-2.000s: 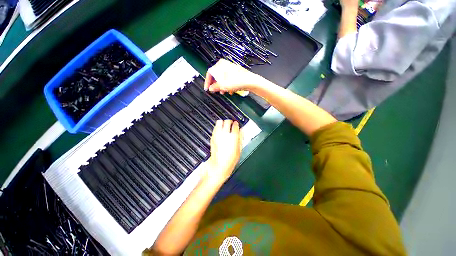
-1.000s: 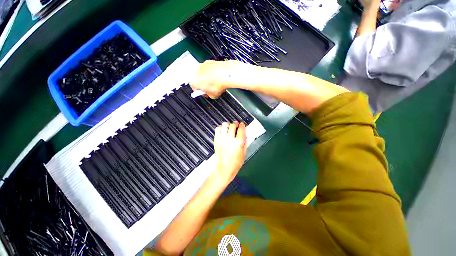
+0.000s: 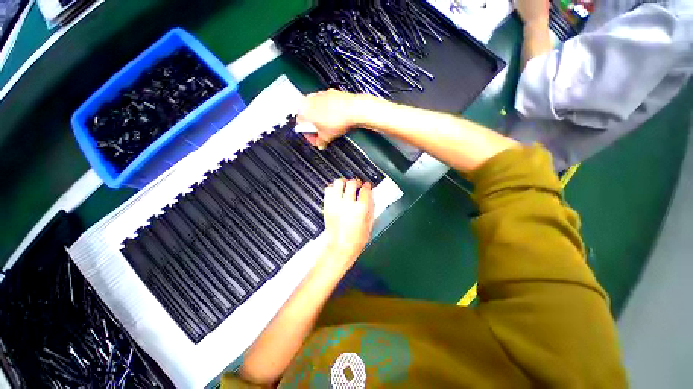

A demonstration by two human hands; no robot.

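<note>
A row of long black housings (image 3: 228, 228) lies side by side on a white sheet (image 3: 182, 357), notched ends toward the blue bin. My right hand (image 3: 328, 120) is closed around a white hand tool (image 3: 305, 128) at the upper ends of the housings on the right of the row. Only a short white part of the tool shows. My left hand (image 3: 349, 214) rests with bent fingertips on the lower ends of the right-hand housings. Whether its fingers grip a housing is hidden.
A blue bin (image 3: 163, 156) of small black parts stands beyond the sheet. A black tray (image 3: 471, 72) with slim rods is at upper right, another heaped tray (image 3: 83, 334) at lower left. A person's grey sleeve (image 3: 577, 83) and hand are at upper right.
My right hand has come down onto the upper housing ends, and the white tool shows in it. My left hand has stayed at the lower ends. The view has shifted slightly.
</note>
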